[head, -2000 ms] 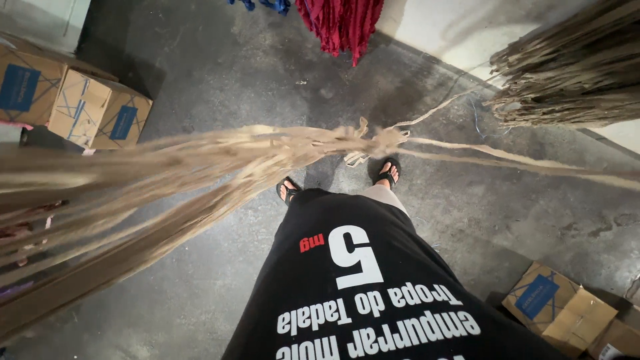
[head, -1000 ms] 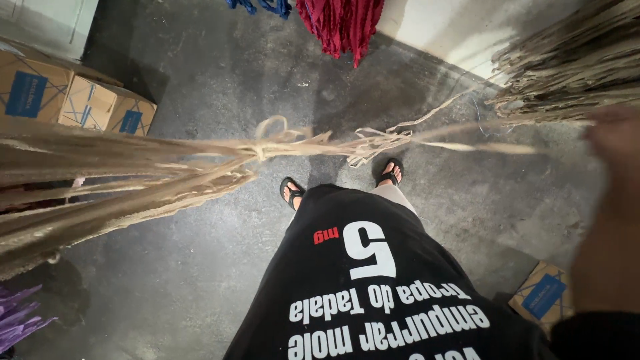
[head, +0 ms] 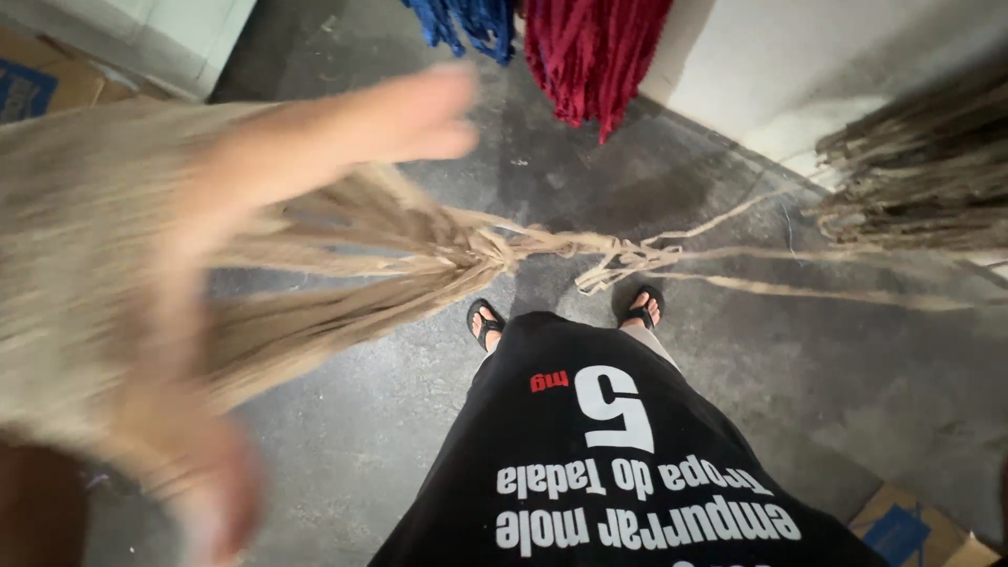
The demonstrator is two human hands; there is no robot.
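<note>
My left hand (head: pixel 185 268), strongly blurred, is at the left, with thumb and fingers spread wide in front of a broad bundle of beige fibre strands (head: pixel 331 331). Whether it touches the strands cannot be told. The bundle narrows to a tied neck near the centre. From there, twisted strands run right into a loose knot with loops (head: pixel 622 260). Several thin beige strands (head: pixel 787 287) stretch from the knot towards the right edge. My right hand is out of view.
Blue strands (head: pixel 472 27) and red strands (head: pixel 591 63) hang at the top. A darker brown bundle (head: pixel 913 165) hangs at the right by a pale wall. Cardboard boxes lie at upper left (head: pixel 79 75) and lower right (head: pixel 906 524). My sandalled feet (head: pixel 484 323) stand below the strands.
My left hand has come into view over the beige bundle. The right hand, blurred near the right-hand strands one second ago, has left the view. The bundle now spreads wider at the left.
</note>
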